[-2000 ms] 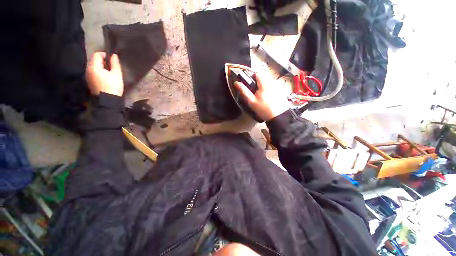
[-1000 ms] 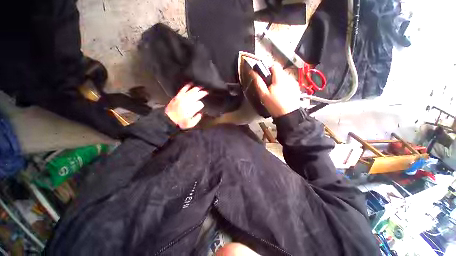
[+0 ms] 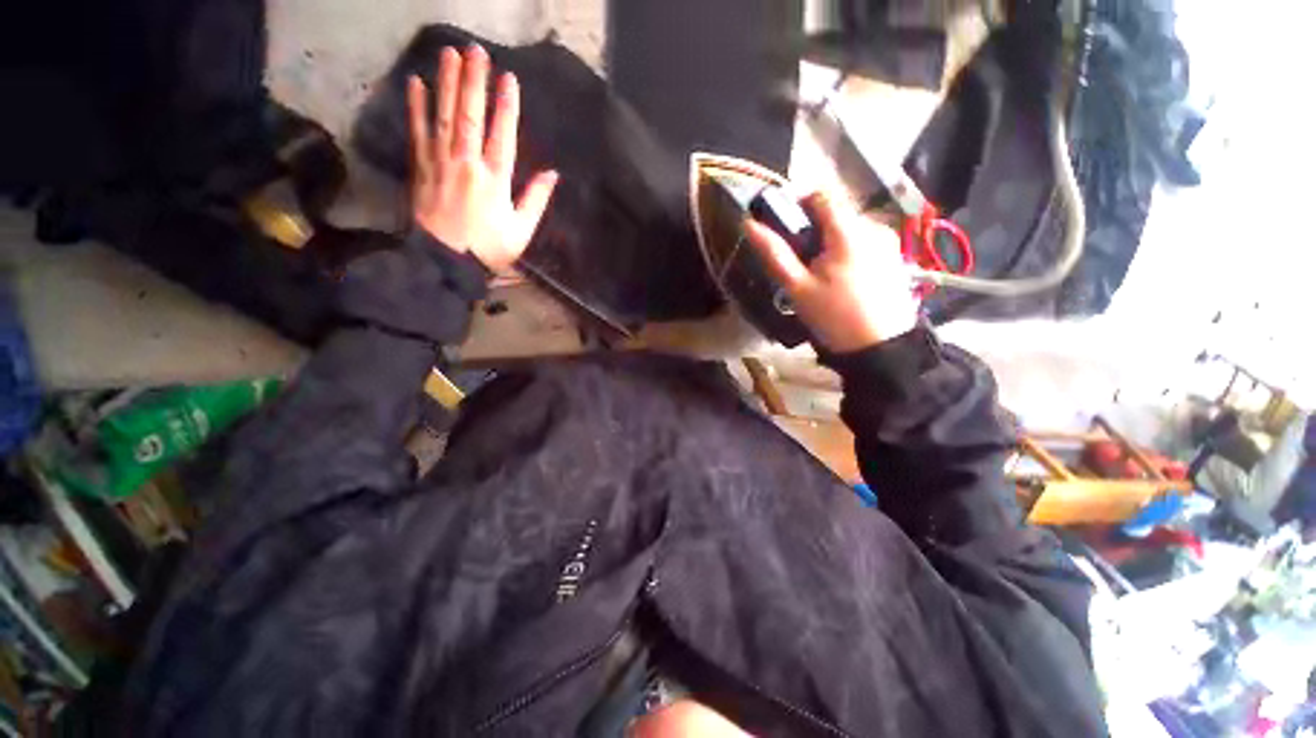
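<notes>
My right hand [image 3: 859, 274] grips the dark handle of the iron [image 3: 751, 238], whose pointed tip faces up and away from me. The iron stands at the right edge of the black cloth panel [image 3: 700, 87]. My left hand [image 3: 469, 166] lies flat with fingers spread on a second black cloth piece [image 3: 599, 173], which overlaps the panel. The left hand holds nothing. How far the iron's sole rests on the cloth is hard to tell.
Red-handled scissors [image 3: 938, 242] lie right of the iron, beside its pale hose [image 3: 1071, 188] and more black cloth [image 3: 1126, 159]. A dark cloth heap [image 3: 116, 130] covers the left. A wooden frame [image 3: 1082, 490] stands below right.
The second cloth piece has moved from the left onto the panel and now lies spread. My left hand went right, then up onto it. The iron moved slightly right.
</notes>
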